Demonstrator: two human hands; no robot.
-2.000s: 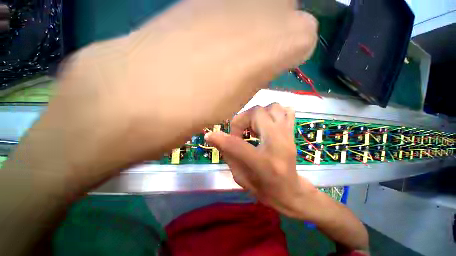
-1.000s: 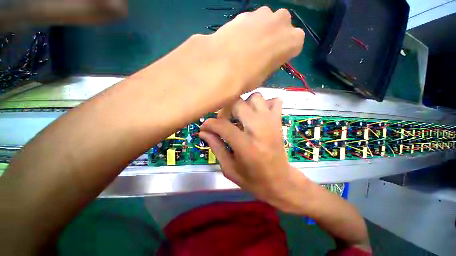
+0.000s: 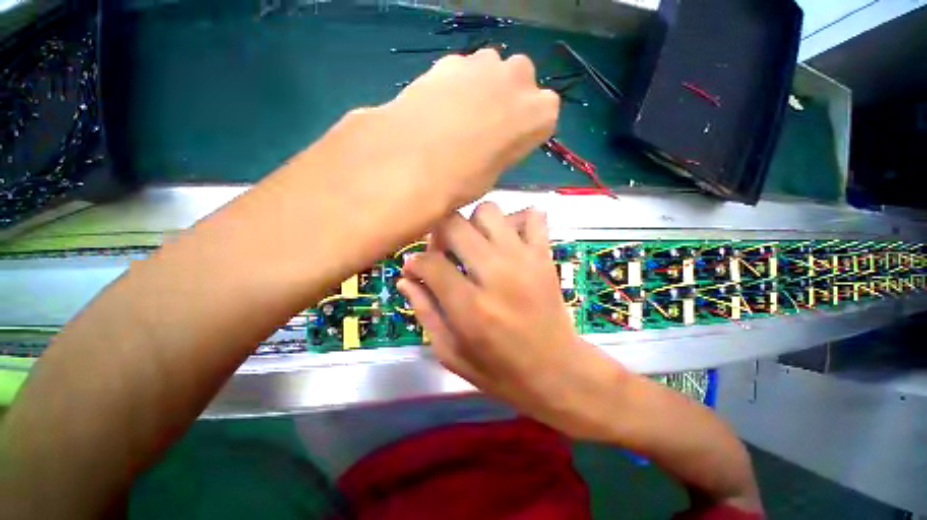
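Observation:
A long green circuit board panel [image 3: 600,287] with two rows of small boards, yellow blocks and red and yellow wires lies between metal rails. My right hand [image 3: 498,295] is over its left part, thumb and fingertips close together just above the boards; whether they grip a wire cannot be seen. My left hand [image 3: 478,117] reaches over the green mat, back of the hand up and fingers curled; its fingertips and anything in them are hidden. Black wires [image 3: 590,71] lie loose around it. Red wires [image 3: 574,163] lie in a small pile just right of it.
A tray heaped with black wires [image 3: 46,122] is at the left. A tilted black tray [image 3: 712,102] with a few red wires is at the back right. The metal rail [image 3: 335,386] runs along the near side. A blue bin [image 3: 709,391] shows below the line at right.
My left hand has come down over the mat and appears smaller, showing more black wires behind it. My right hand has shifted slightly left over the boards. A blurred shape at the top left has gone.

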